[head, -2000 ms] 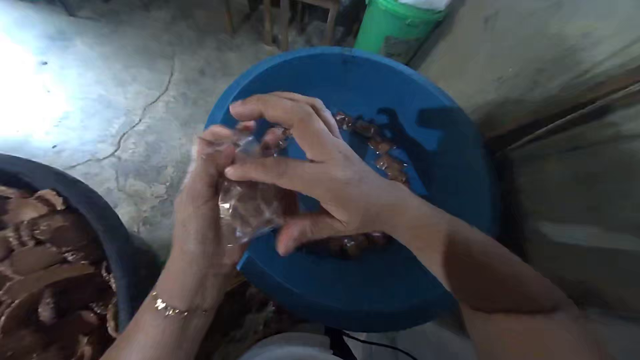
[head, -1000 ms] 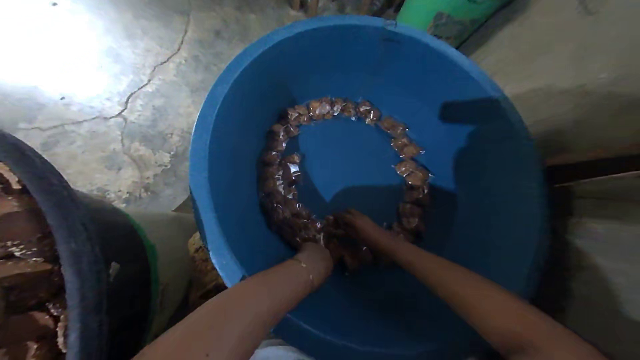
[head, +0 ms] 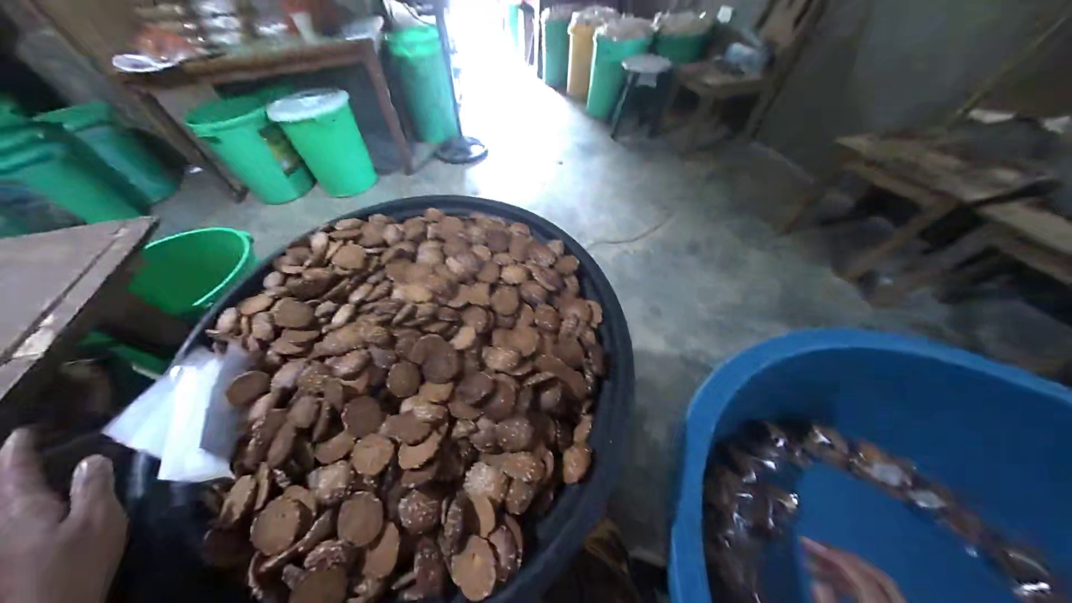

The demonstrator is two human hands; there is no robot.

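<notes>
My left hand (head: 63,519) is at the lower left edge, fingers apart and holding nothing, near some clear plastic bags (head: 188,414) lying on the rim side of a black tub (head: 621,368). The tub is heaped with round brown cookies (head: 402,335). At the lower right, my right hand (head: 846,574) is partly in view inside a blue plastic tub (head: 699,469), blurred and cut off by the frame edge; whether it holds anything is unclear. Small filled plastic packets (head: 888,473) lie in a curved row on the blue tub's floor.
A wooden table (head: 75,276) stands at the left, beside an open green bucket (head: 193,268). Farther back are green bins (head: 327,142), a stand base (head: 461,151) and a stool (head: 645,67). A wooden bench (head: 930,176) is at the right. Concrete floor (head: 670,293) lies between the tubs.
The view has swung left to the black tub. One second ago both hands were together at the packets in the blue tub; now my left hand is apart from it, at the far left.
</notes>
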